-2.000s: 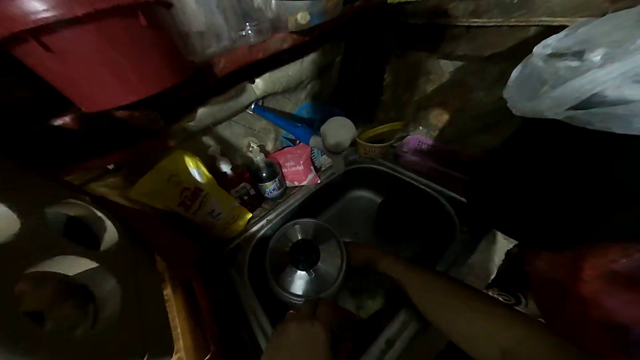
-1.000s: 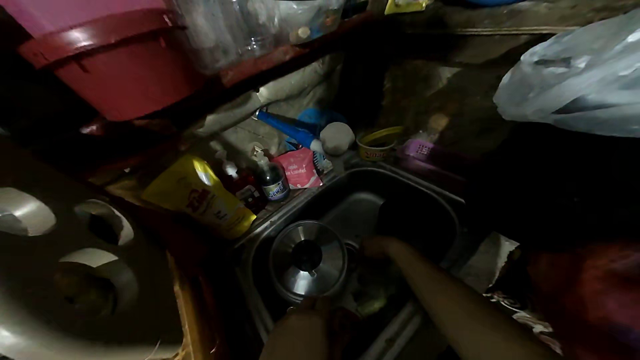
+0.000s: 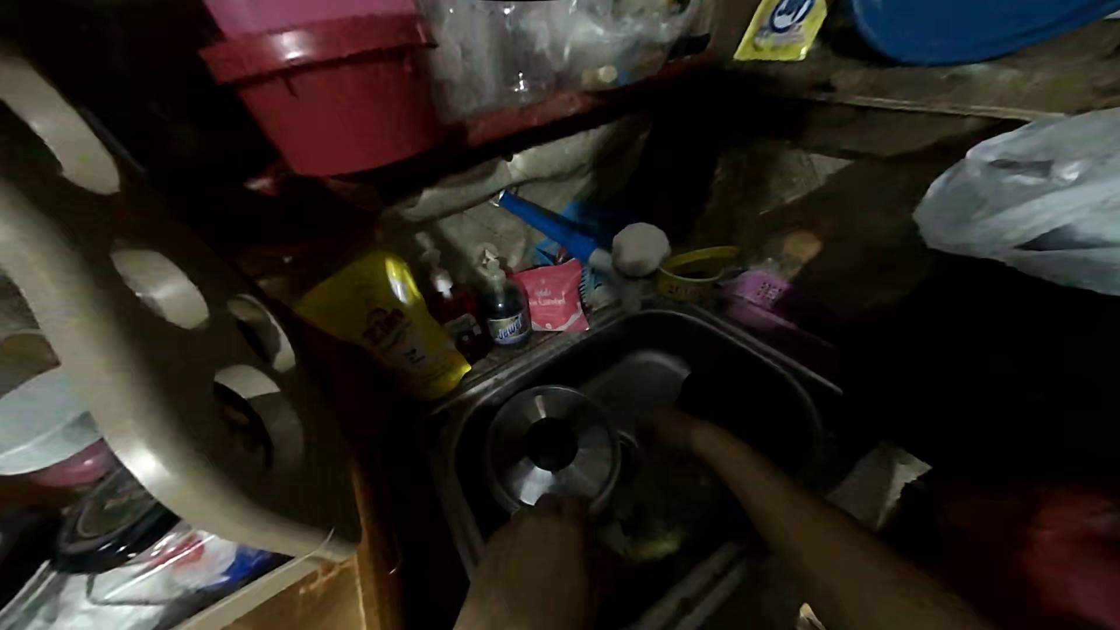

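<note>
A round metal lid or pot with a dark centre [image 3: 553,444] is in the left part of a metal sink [image 3: 787,363]. My left hand [image 3: 544,534] holds its near rim with curled fingers. My right hand [image 3: 669,433] is low in the sink to the right of the metal piece; its fingers are too dark to make out. A small yellow-green thing [image 3: 654,547] lies between my hands, perhaps a sponge. What is deeper in the sink is hidden in shadow.
Behind the sink stand a yellow pouch [image 3: 385,324], a dark pump bottle [image 3: 506,311], a pink packet [image 3: 554,296], a blue-handled brush [image 3: 547,223], a yellow-rimmed tub [image 3: 691,276] and a pink bottle [image 3: 757,289]. A plastic bag [image 3: 1032,197] hangs right. A beige plastic piece with holes [image 3: 96,367] is left.
My right hand has shifted within the sink, beside the round metal piece. My left hand has stayed on its near rim. The view has tilted a little.
</note>
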